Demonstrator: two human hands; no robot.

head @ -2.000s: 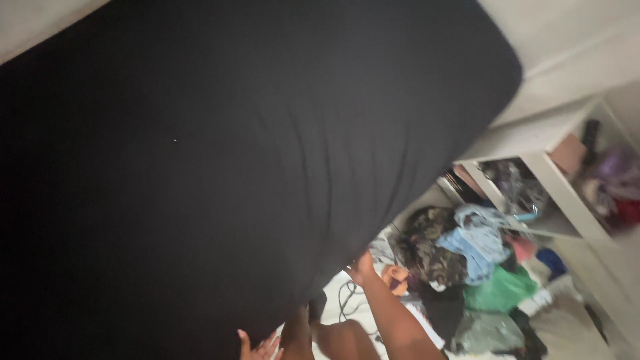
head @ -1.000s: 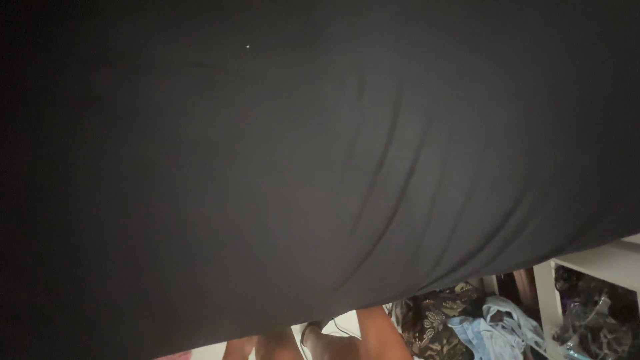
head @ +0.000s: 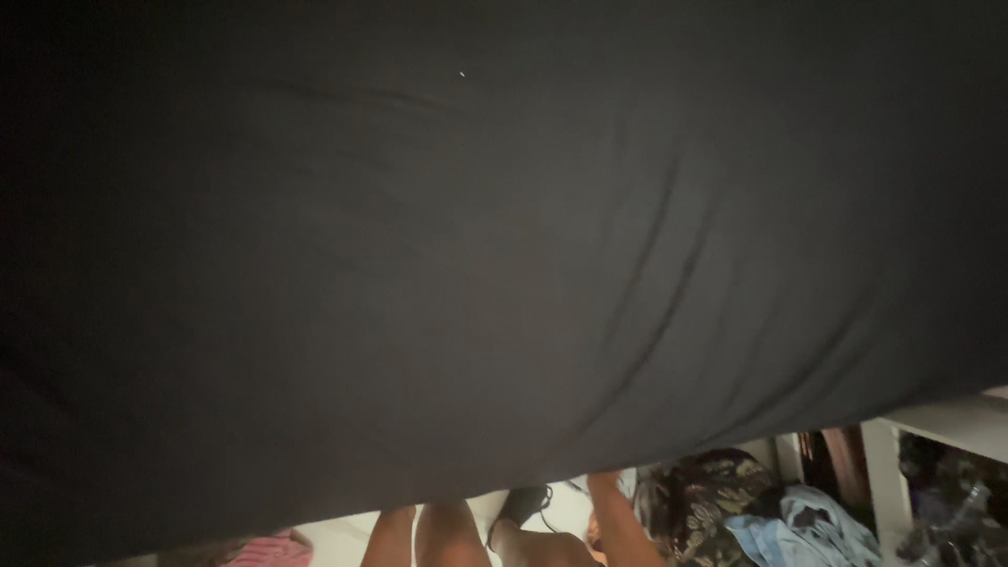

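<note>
A large mattress-like slab in a fitted black cloth (head: 472, 283) fills most of the head view, its lower edge running above my legs. Creases curve through the cloth at the right. My right forearm reaches up to that edge, where my right hand (head: 605, 479) meets it; the fingers are hidden behind or under the slab. Left of my legs, my left forearm (head: 390, 535) also ends at the edge, with the left hand hidden. What either hand grips cannot be seen.
Light blue denim-like cloth (head: 819, 528) and a dark patterned cloth (head: 709, 504) lie at the lower right beside a white shelf unit (head: 886, 480). Pink striped cloth (head: 272, 550) lies lower left. A black object with a cord (head: 524, 504) is near my feet.
The black slab now fills far more of the view, hiding the wall and much of the shelf. My left hand, with fingers spread two seconds ago, is now hidden at its edge.
</note>
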